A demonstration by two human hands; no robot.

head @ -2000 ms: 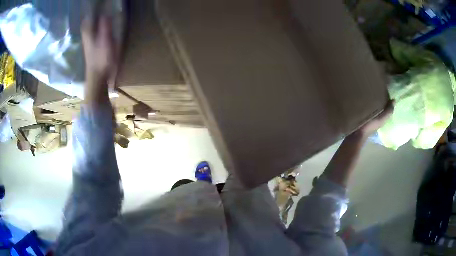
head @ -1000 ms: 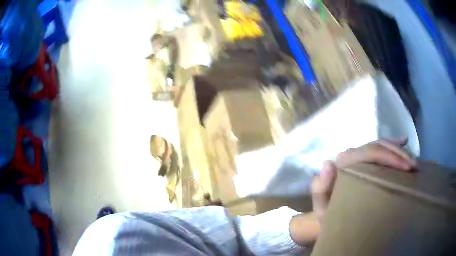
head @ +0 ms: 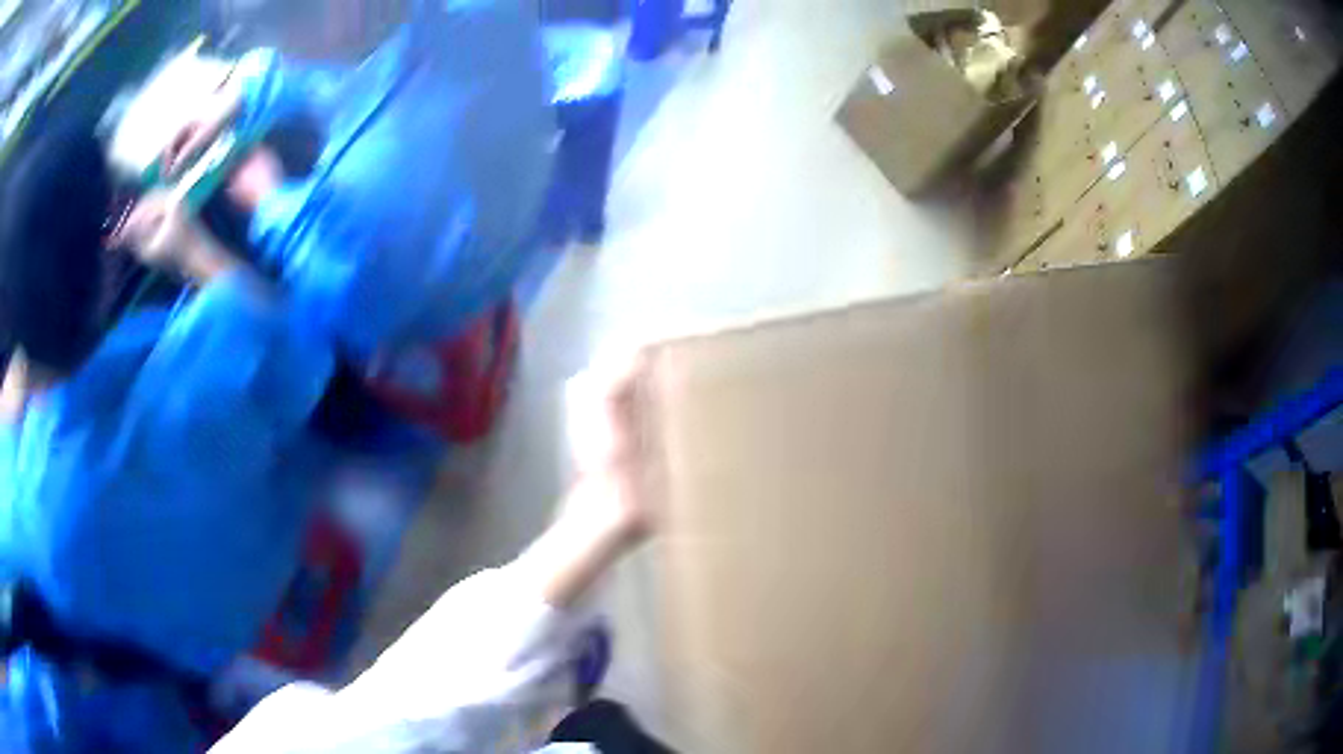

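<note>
A large brown cardboard box [head: 840, 516] fills the lower middle and right of the view, blurred by motion. My left hand [head: 626, 442] is pressed on the box's left side near its upper left corner, with a pale sleeve behind it. My right hand is not in view; the far side of the box runs into shadow at the right.
People in blue [head: 192, 442] sit close on the left, beside red stools [head: 464, 376]. Labelled cartons [head: 1178, 103] are stacked at the upper right. An open carton [head: 916, 118] stands on the pale floor beside them. A blue rack [head: 1222, 560] is at the right edge.
The view has swung from the carton heap and white sheet to the seated people and stacked cartons. The carried box now fills the lower middle. My right hand, visible two seconds ago, is out of view.
</note>
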